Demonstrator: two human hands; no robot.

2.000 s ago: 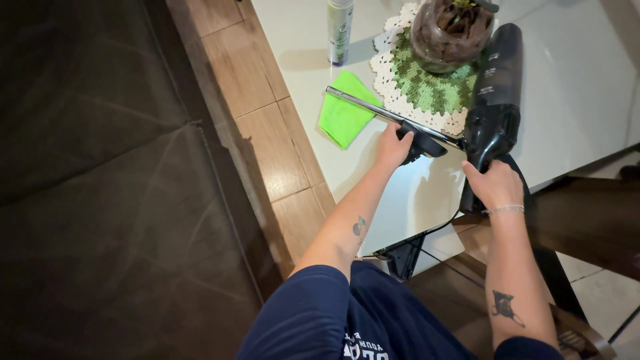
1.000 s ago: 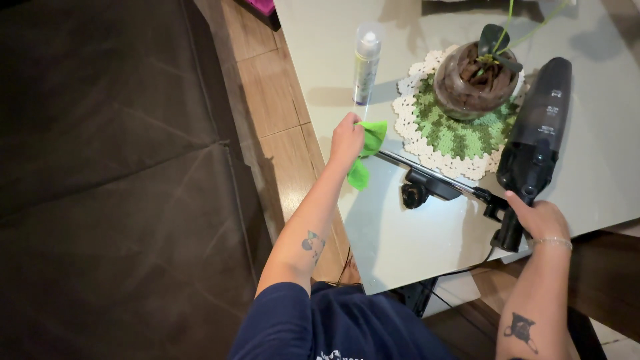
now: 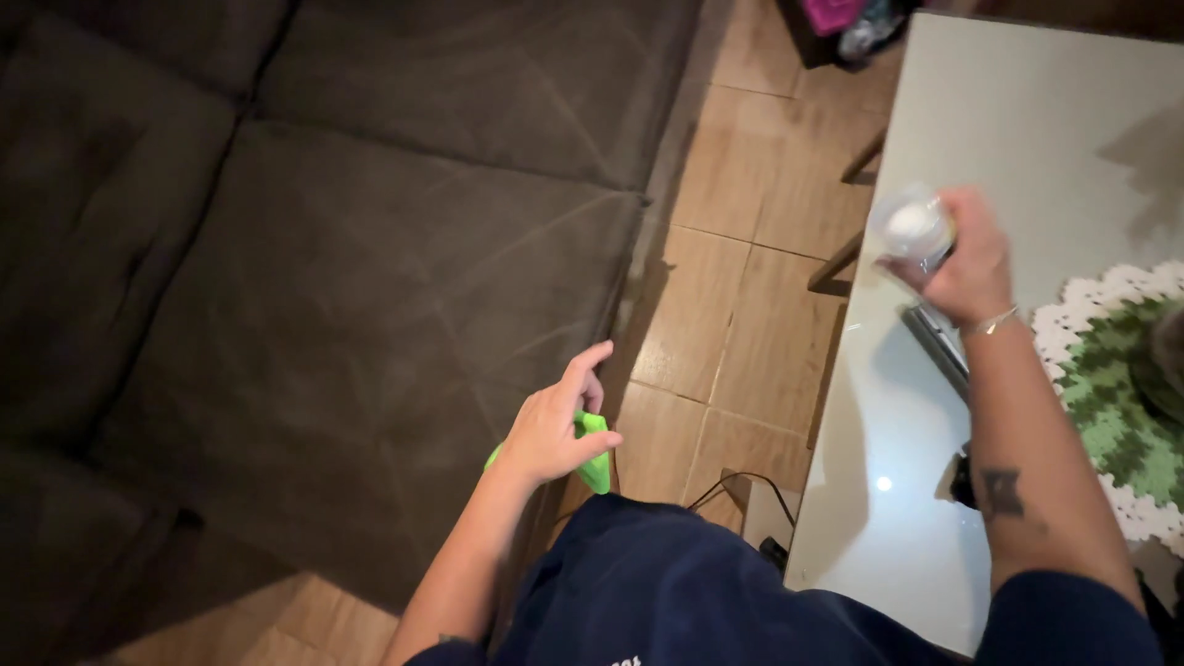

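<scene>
My left hand (image 3: 555, 430) holds a bright green cloth (image 3: 592, 453) under its palm, near the edge of the brown sofa (image 3: 416, 277); the index finger and thumb are extended. Over the left edge of the white glossy table (image 3: 1008, 111), my right hand (image 3: 971, 264) grips a spray can (image 3: 916, 231) with a clear cap, blurred and seen from its top. A metal vacuum tube (image 3: 936, 351) lies on the table, partly beneath my right forearm. Part of a black attachment (image 3: 964, 479) shows beside that forearm.
A white and green crocheted doily (image 3: 1105, 370) lies at the right, under a partly visible round pot. Tiled floor (image 3: 731, 305) runs between sofa and table. A black cable (image 3: 754, 476) hangs by the table's near corner. Wooden legs (image 3: 837, 264) stick out beneath the table.
My left hand has carried the green cloth from the table to the sofa side. My right hand has let go of the handheld vacuum and taken hold of the spray can. The view has swung left.
</scene>
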